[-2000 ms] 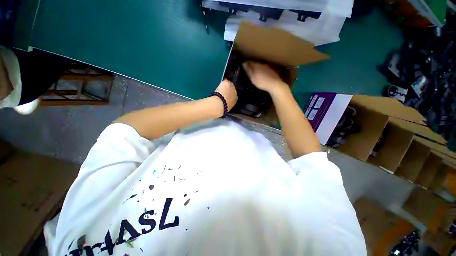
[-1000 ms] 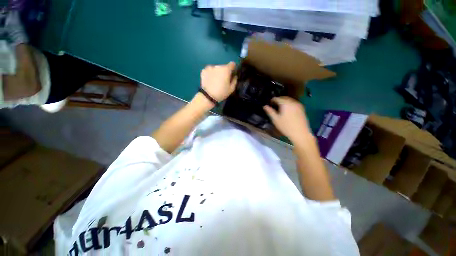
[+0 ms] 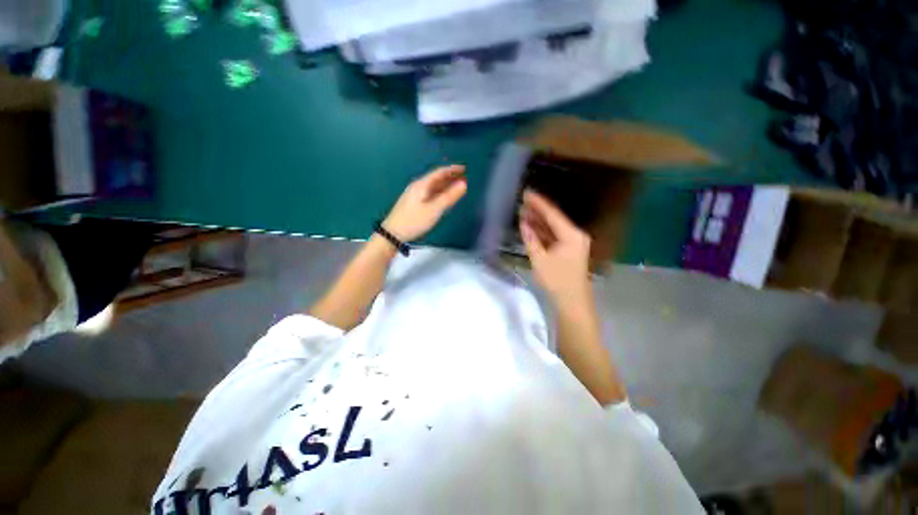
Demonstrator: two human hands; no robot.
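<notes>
An open retail box stands at the bench's front edge, blurred, with its brown flap up at the back and a dark inside. My right hand is at the box's left side, thumb and fingers bent over its near-left part; blur hides whether it grips the wall. My left hand is left of the box, apart from it, fingers loosely curled with nothing seen in them. What lies in the box cannot be made out.
White sheets lie behind the box. Green packets lie at the back left. Black accessories are heaped at the back right. A row of open boxes stands right, another box left. A person's arm shows at the left edge.
My left hand has come off the box and moved left. The box has turned and its light outer side now shows. The view has swung left, bringing more green packets and a left box into view.
</notes>
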